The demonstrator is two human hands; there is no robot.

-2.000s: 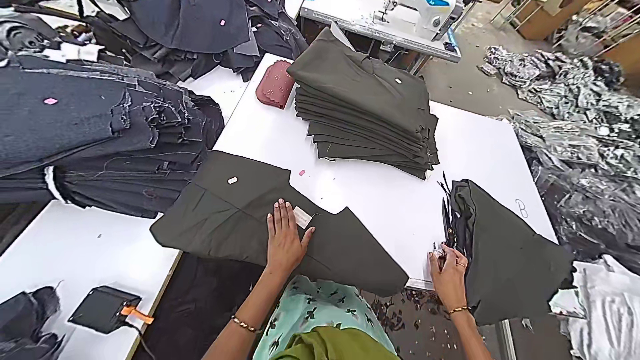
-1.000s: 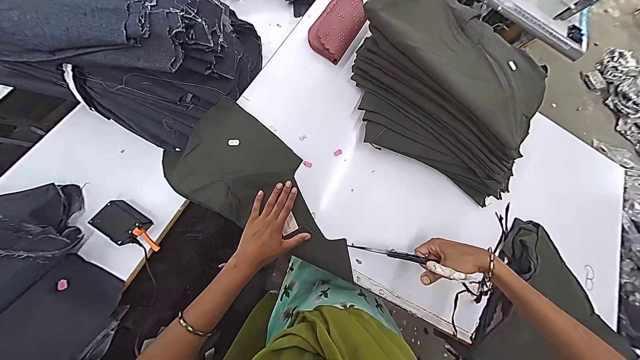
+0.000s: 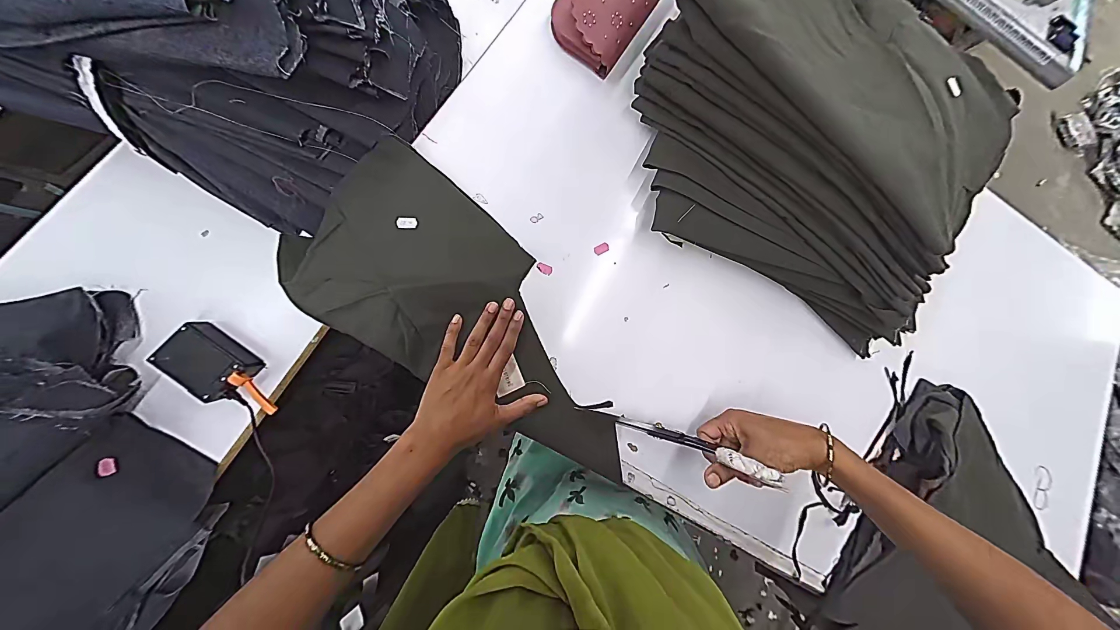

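Observation:
My left hand (image 3: 477,381) lies flat, fingers apart, on a dark green cut fabric piece (image 3: 411,271) that bears a small white sticker. A white label (image 3: 510,376) shows beside its fingers. In my right hand (image 3: 757,446) is a pair of scissors (image 3: 669,435) with a white-wrapped handle; the blades point left and their tips are at the piece's right edge. Whether the blades are closed on the cloth I cannot tell. A short dark scrap lies near the tips.
A stack of green fabric pieces (image 3: 814,166) and a dark red case (image 3: 604,31) lie on the white table (image 3: 577,192). Dark denim piles (image 3: 262,114) are at left, with a black box (image 3: 206,359) on another table. More green cloth (image 3: 945,516) hangs at the right edge.
My right hand has moved from beside the green cloth at right to the edge of the piece under my left hand, scissors in it. The view has shifted closer to the table.

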